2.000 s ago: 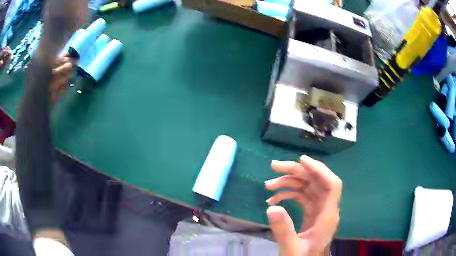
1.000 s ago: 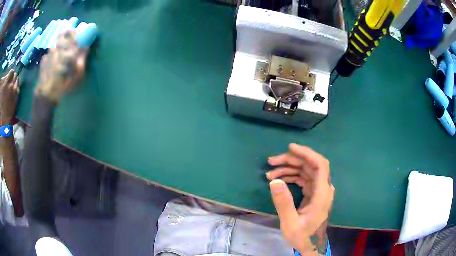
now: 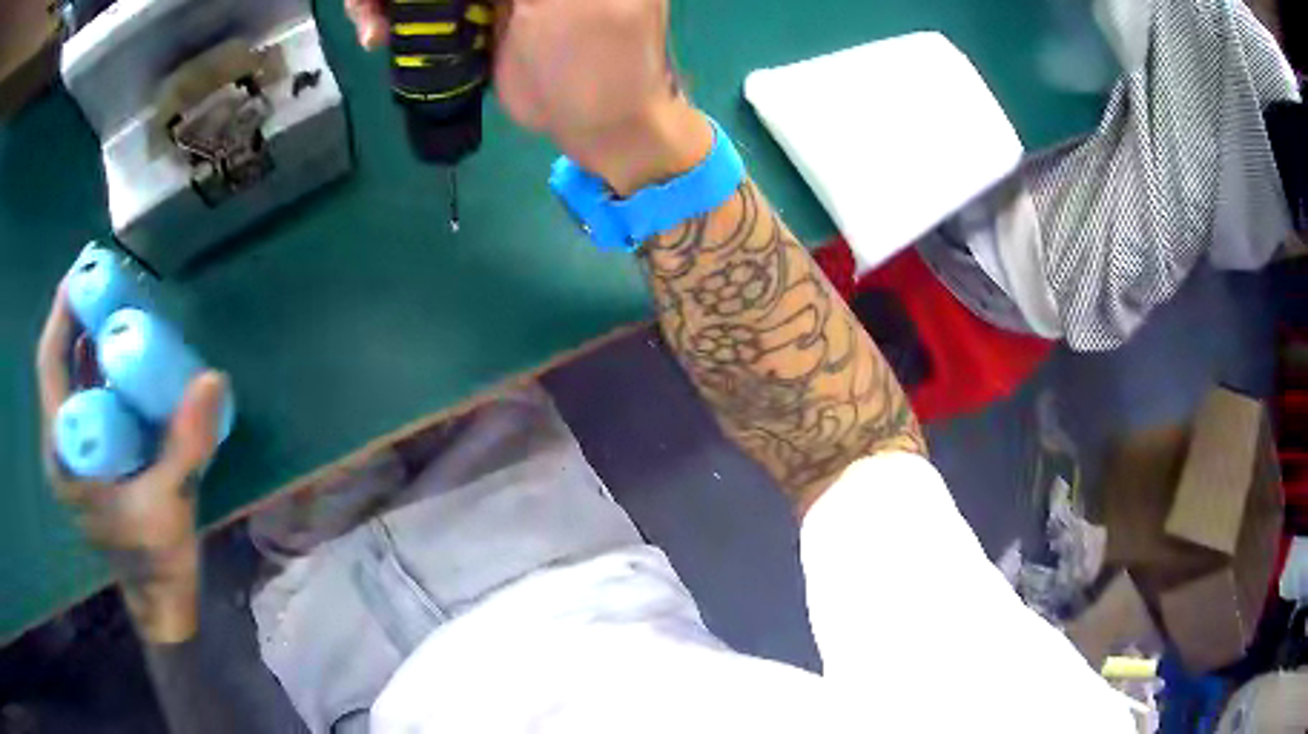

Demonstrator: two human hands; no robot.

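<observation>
My left hand holds three light-blue housings upright, with their rounded, slotted ends facing up, at the left over the bench edge. My right hand grips the electric screwdriver at the top, with its black and yellow-striped grip showing and its upper part cut off by the picture's edge. The thin bit points down over the green bench, apart from the housings. A small bright speck shows at the bit's tip; I cannot tell if it is a screw.
The screw feeder stands at the upper left, with its metal pick-up head in front. A white pad lies at the bench edge. Another person's grey sleeve is at the upper right. A red stool and cardboard boxes are below at the right.
The view has turned right. My left hand has come back from the far-left pile and now holds three housings upright. My empty right hand has taken hold of the screwdriver.
</observation>
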